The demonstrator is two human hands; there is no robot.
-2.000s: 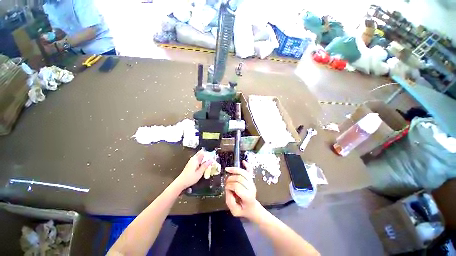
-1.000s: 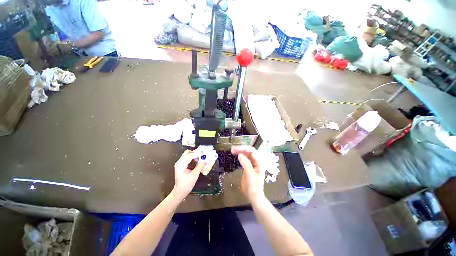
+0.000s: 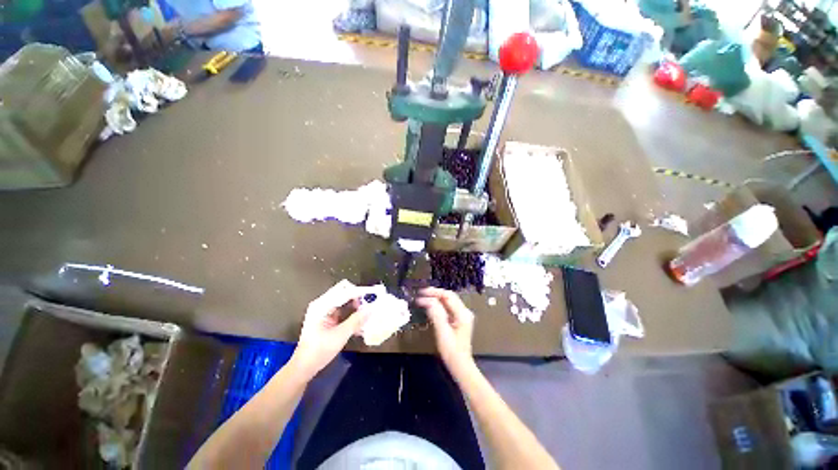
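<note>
My left hand [image 3: 331, 323] holds a white plush piece [image 3: 384, 318] with a dark eye part on it, in front of the press base at the table's front edge. My right hand [image 3: 446, 321] is just right of the piece, its thumb and fingertips close together; whether it holds a small part cannot be told. The dark green hand press [image 3: 419, 174] stands behind the hands. Its lever [image 3: 496, 133] is raised, with the red ball knob [image 3: 518, 53] on top. Loose dark eye parts [image 3: 457, 270] and white washers [image 3: 524, 286] lie right of the press base.
Waiting white plush pieces [image 3: 333, 205] lie left of the press. A box of washers [image 3: 589, 240] stands behind right. A wrench [image 3: 619, 244], phone [image 3: 586, 305] and bottle [image 3: 726, 242] are at right. A carton [image 3: 164, 331] and blue crate [image 3: 258, 386] are lower left. Another person's arm [image 3: 216, 22] shows upper left.
The lever has swung up and my right hand has let it go, then moved down beside the piece. My left hand has drawn the piece from the press towards me. The view has shifted.
</note>
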